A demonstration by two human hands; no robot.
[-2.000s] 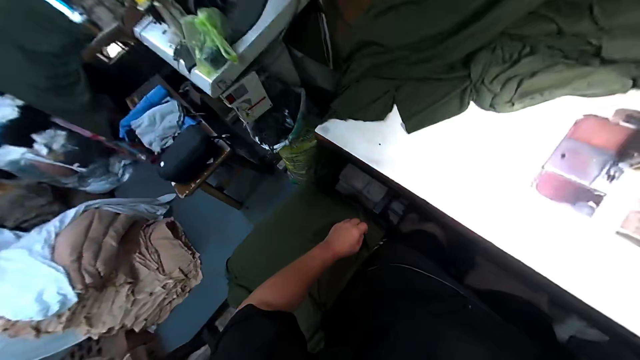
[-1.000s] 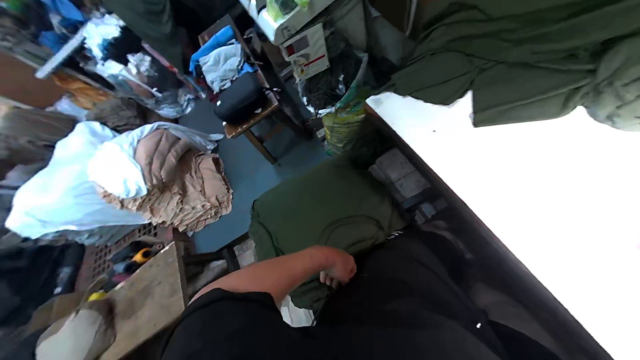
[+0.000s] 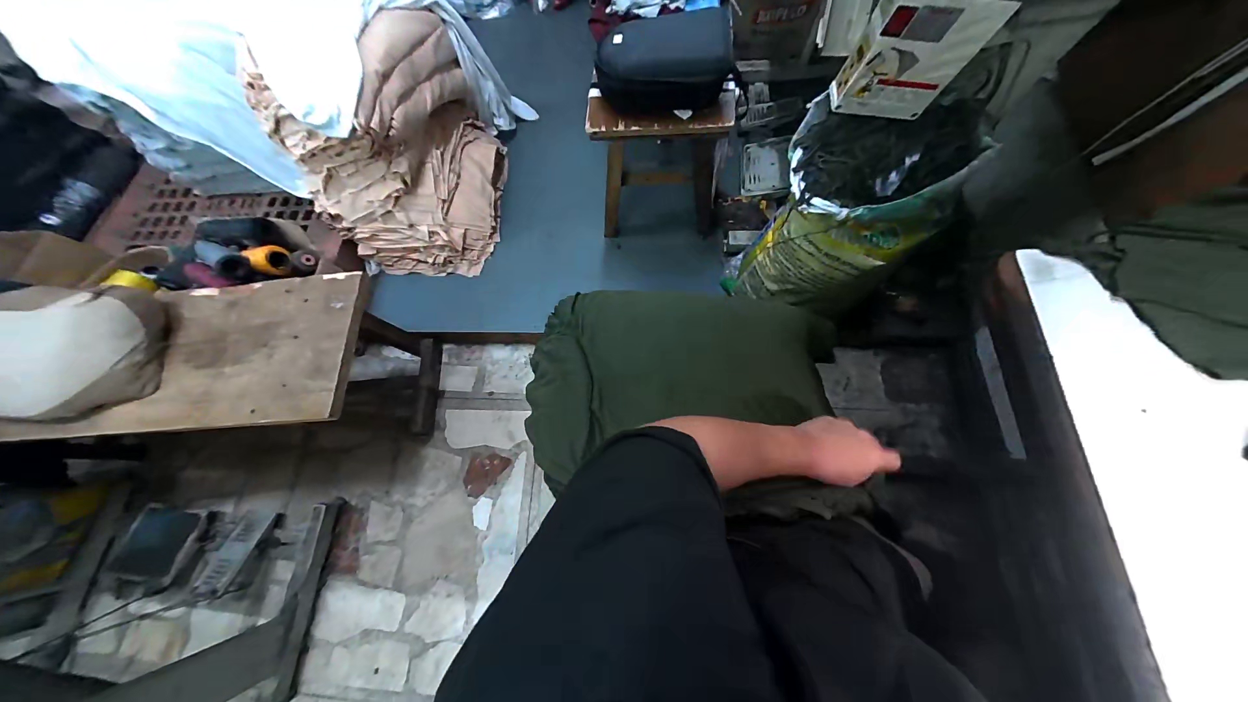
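Note:
My left hand, at the end of a black sleeve, is curled over the near right part of a dark green fabric bundle. The forearm lies across the bundle's near side. Whether the fingers pinch any cloth cannot be made out. The bundle is thick and rounded, in front of my dark-clothed legs. My right hand is not in view. More dark green cloth lies over the white tabletop at the right.
A wooden bench at the left holds thread spools. Behind it are stacked tan fabric pieces. A black case sits on a wooden stool. Beside it stands an open sack with dark contents, under a printed box.
The view has swung far to the left. My left hand stays low over the near part of the green bundle.

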